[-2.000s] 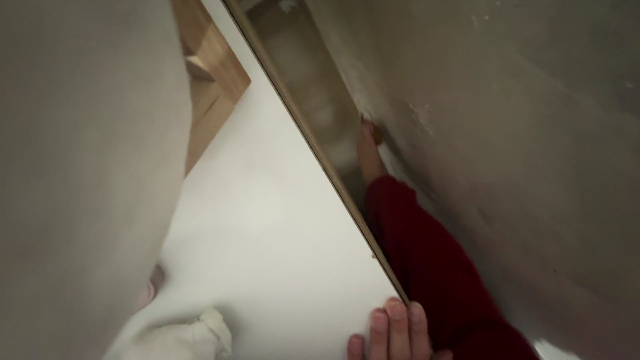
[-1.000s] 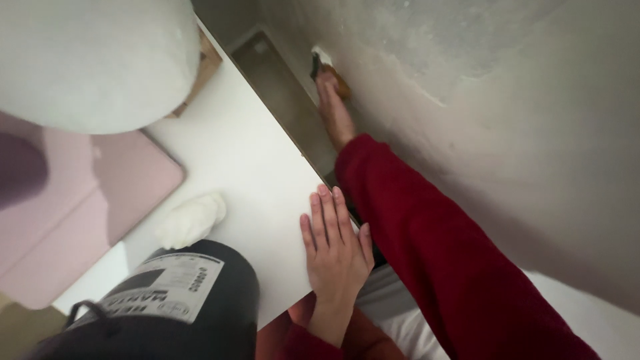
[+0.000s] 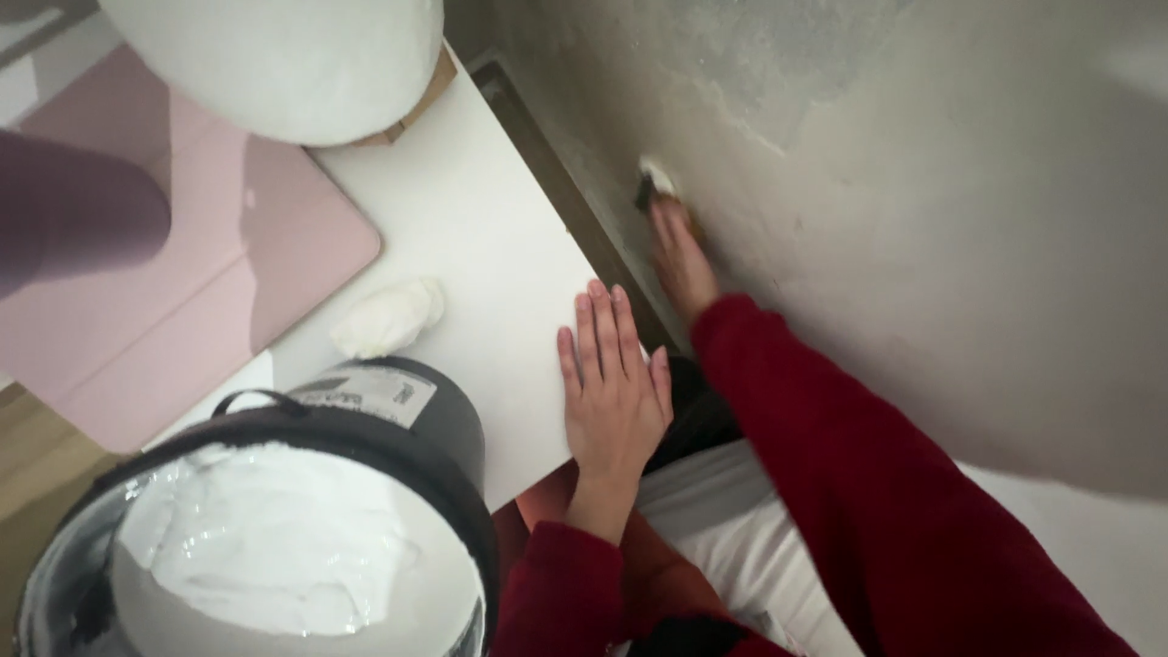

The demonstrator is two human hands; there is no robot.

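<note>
My left hand point(image 3: 611, 392) lies flat, palm down, on the edge of a white tabletop point(image 3: 511, 237), holding nothing. Down in the gap beside the table, my right hand point(image 3: 680, 260) grips a putty knife point(image 3: 646, 190), its dark blade against the lower part of the plastered wall point(image 3: 821, 228). White filler shows on the wall at the blade; the handle is mostly hidden by my fingers. At the lower left stands a dark bucket point(image 3: 447, 415) with a large mass of white filler point(image 3: 274, 538) inside. A crumpled white cloth or wipe point(image 3: 388, 319) rests on the table behind it.
A pink folding case point(image 3: 301, 201) lies at the left of the table under a blurred purple cylinder point(image 3: 73, 210). A large white rounded object point(image 3: 292, 55) stands at the back on a wooden piece point(image 3: 424, 105). White fabric point(image 3: 748, 520) lies below my arms.
My left hand, at the frame's bottom edge two seconds ago, now shows whole. The view has shifted, bringing the bucket's white contents into sight. My right hand remains low by the wall.
</note>
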